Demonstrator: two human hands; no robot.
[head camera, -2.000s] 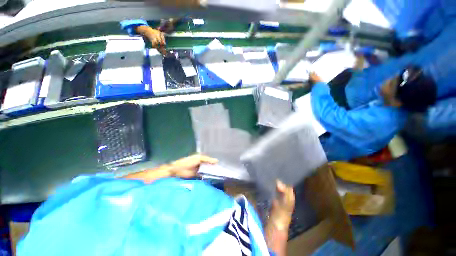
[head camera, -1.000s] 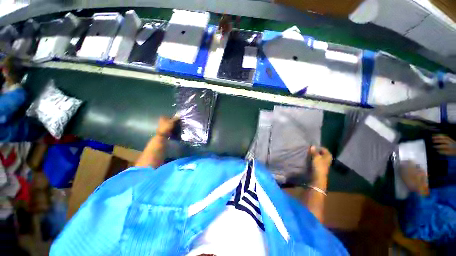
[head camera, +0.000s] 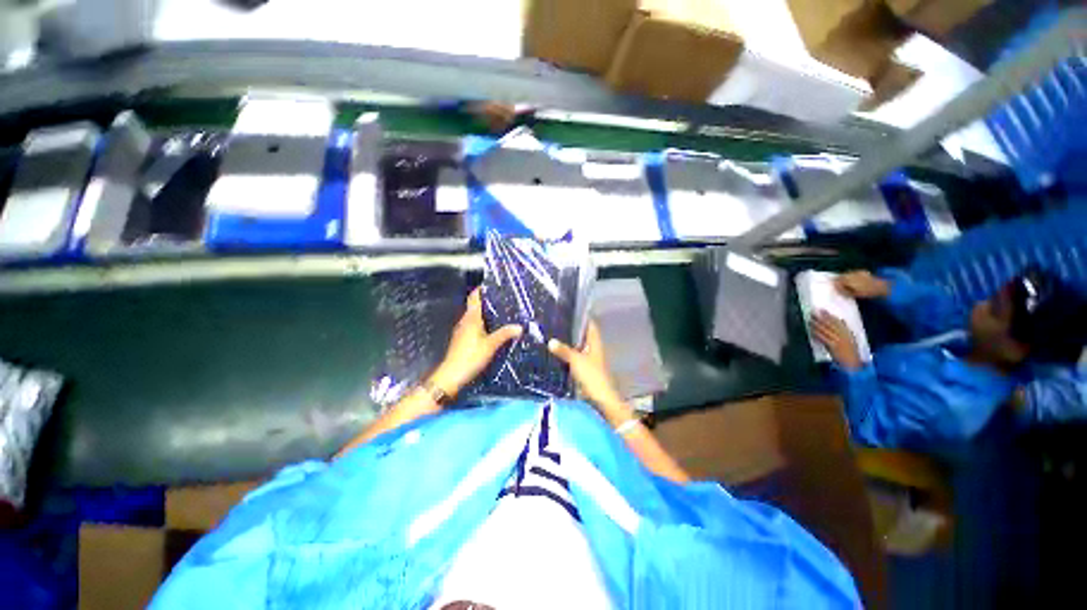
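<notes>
A black bagged keyboard (?) (head camera: 530, 312) in glossy clear wrap is held upright between my hands, close to my chest over the green bench. My left hand (head camera: 474, 352) grips its left side, thumb on the front. My right hand (head camera: 584, 361) grips its right side, thumb on the front. A grey flat piece shows along its right edge, behind my right fingers. Another bagged black piece (head camera: 415, 324) lies on the bench at the left, partly behind my left hand. Grey flat pieces (head camera: 628, 334) lie on the bench at the right.
Open retail boxes (head camera: 280, 179) with blue edges line the conveyor beyond the bench. More grey pieces (head camera: 749, 305) stand farther right. A co-worker in blue (head camera: 924, 358) handles a white item at the right. A silver bag (head camera: 22, 423) is at the left; a bulk carton (head camera: 787, 459) is at lower right.
Both hands have come together in front of me around one black bagged piece, lifted off the bench. My right hand has left the grey pieces. The view has shifted.
</notes>
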